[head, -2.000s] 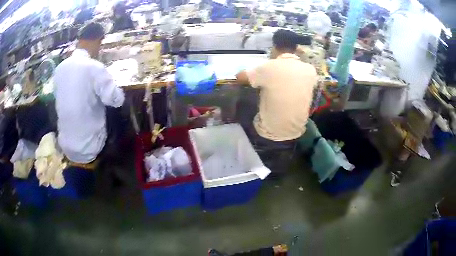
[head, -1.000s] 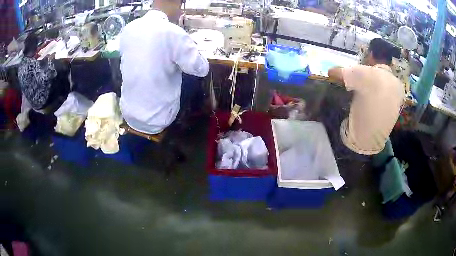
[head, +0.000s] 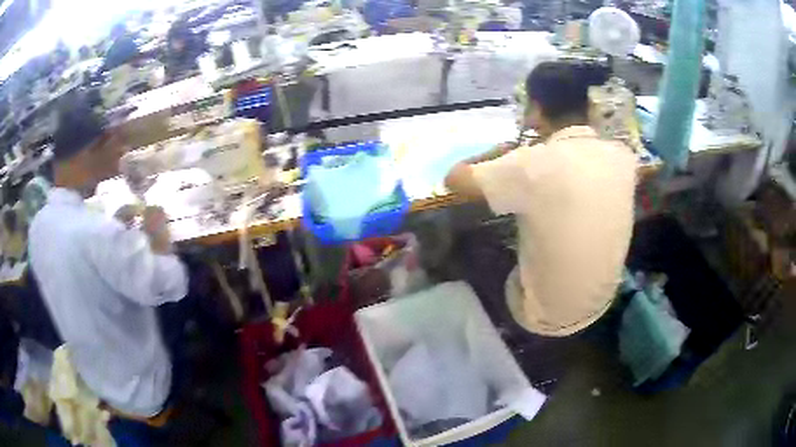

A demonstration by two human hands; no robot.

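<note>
Neither of my hands is in the picture. Nearest in front of me, a white bin [head: 385,351] holds pale pieces. A red bin [head: 252,377] stands against its left side with pale lilac pieces [head: 342,400] in it. Behind them a blue bin [head: 352,229] with aqua pieces [head: 347,185] sits at the edge of the long work table [head: 434,201]. The image is blurred, so small details cannot be told.
A person in a white shirt [head: 100,284] sits at left by a sewing machine [head: 196,155]. A person in a peach shirt [head: 572,227] sits at right. Aqua cloth [head: 650,336] hangs at a dark container behind them. A green pillar [head: 678,83] stands at upper right.
The view has swung and moved closer to the bins and table. The bins now sit lower and larger in the picture. The left person's hands now show raised over the table.
</note>
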